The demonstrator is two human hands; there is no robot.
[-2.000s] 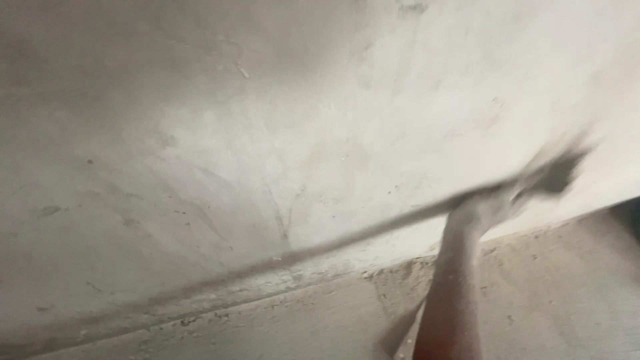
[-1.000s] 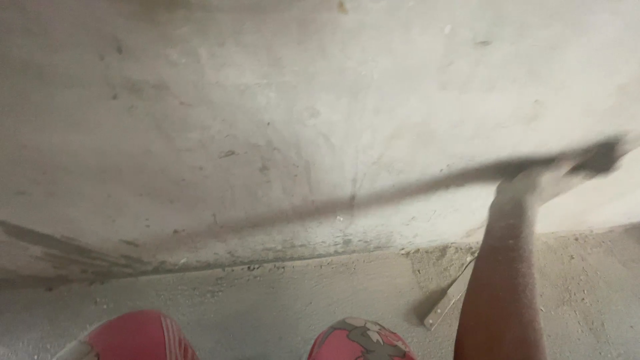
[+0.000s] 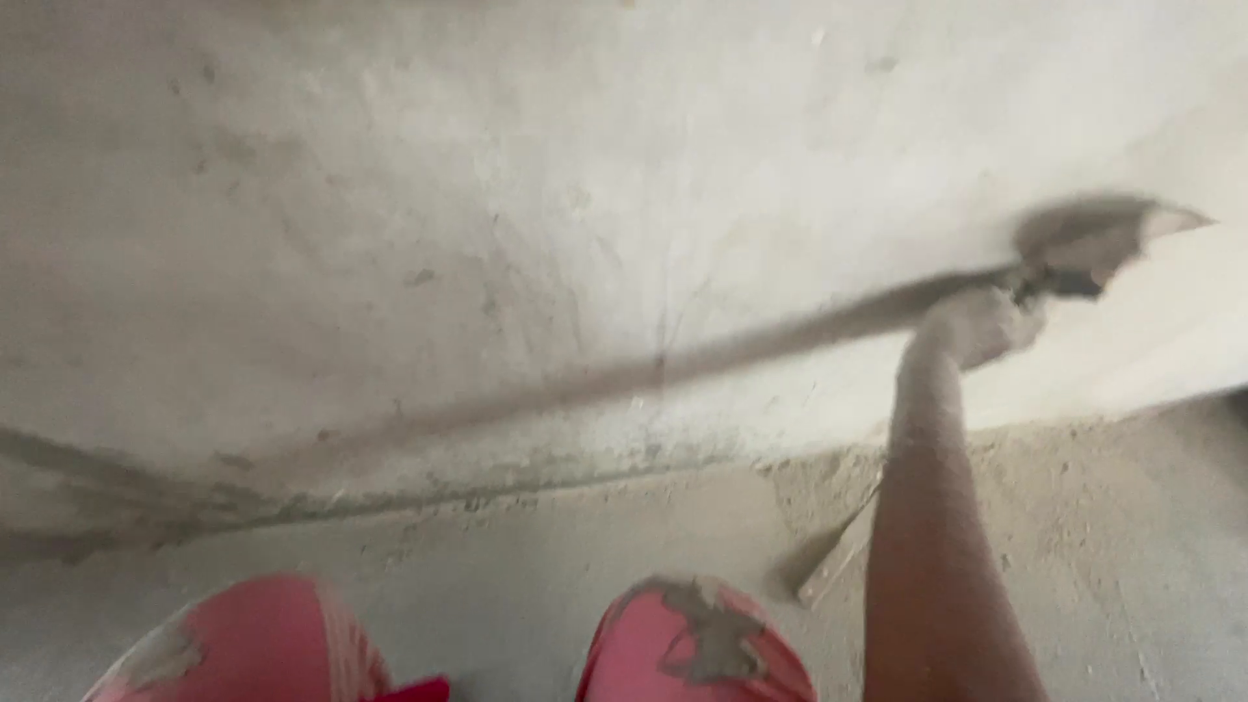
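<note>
My right hand [image 3: 985, 327], dusty and blurred by motion, reaches out at the right and is closed around a scraper or putty knife [image 3: 1072, 281]. The tool has a dark part beside the fingers and a thin pale blade-like end; blur hides its exact shape. It is at or close to the pale plastered wall [image 3: 585, 214], on which the arm casts a long shadow. My left hand is outside the view.
A dusty floor [image 3: 487, 585] meets the wall along a rough edge with crumbs. A flat strip [image 3: 838, 565] lies on the floor beside my forearm. My knees in pink trousers [image 3: 253, 643] are at the bottom, one with a grey smear.
The view has swung since the first frame, and my knees now show. My right hand has stayed by the wall at the right, still holding the tool, whose pale end shows more plainly.
</note>
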